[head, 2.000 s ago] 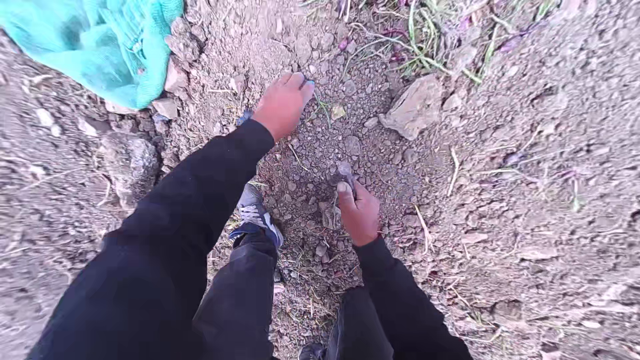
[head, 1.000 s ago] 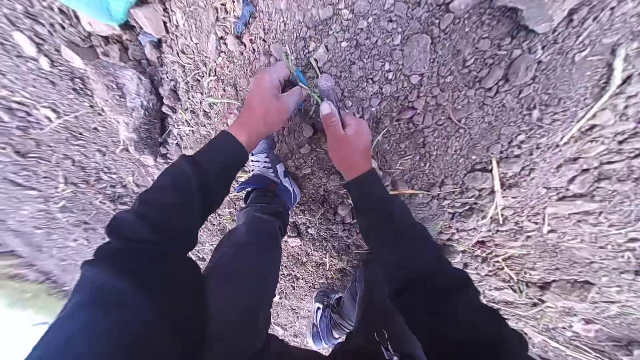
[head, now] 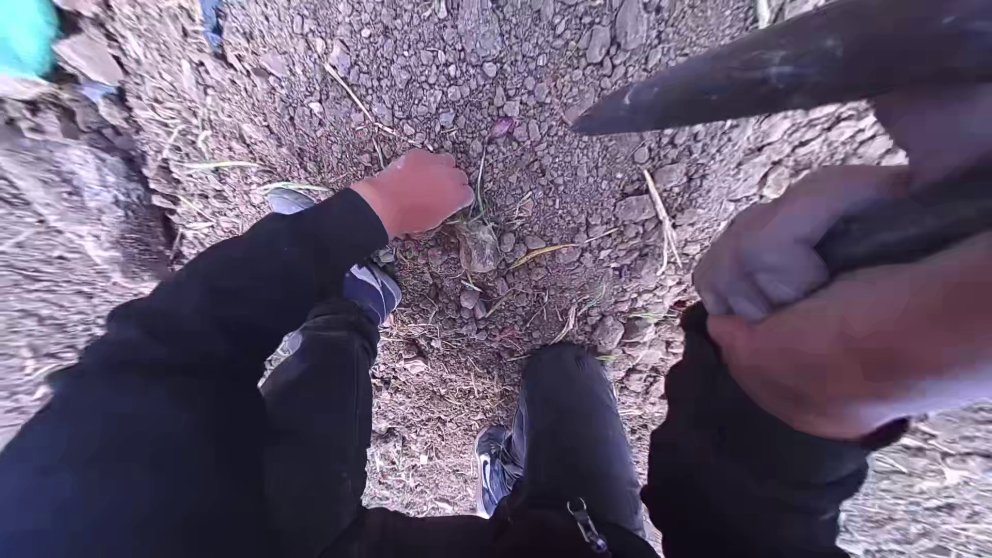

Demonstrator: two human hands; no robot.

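My left hand (head: 418, 194) is down at the stony soil left of center, back up, with curled fingers; whether anything is in it is hidden. A thin green stem (head: 480, 182) lies by its fingertips, and a small purple plant piece (head: 502, 126) lies above it. On the right, close to the camera, my right hand (head: 837, 318) is closed around the dark handle (head: 907, 225) of a hand tool. Its dark, tapered metal head (head: 744, 70) points left above the ground; the rest of the tool is out of view.
A large rock (head: 93, 201) lies at left, with turquoise mesh cloth (head: 27, 39) at the top left corner. A blue scrap (head: 211, 22) lies near the top. My shoes (head: 373, 293) and knees are below my hands, and dry stalks (head: 660, 217) lie on the soil.
My hands, close together at a green stem and a blue strip one second ago, are now apart. The right one has come up to the right, near the camera, with the tool.
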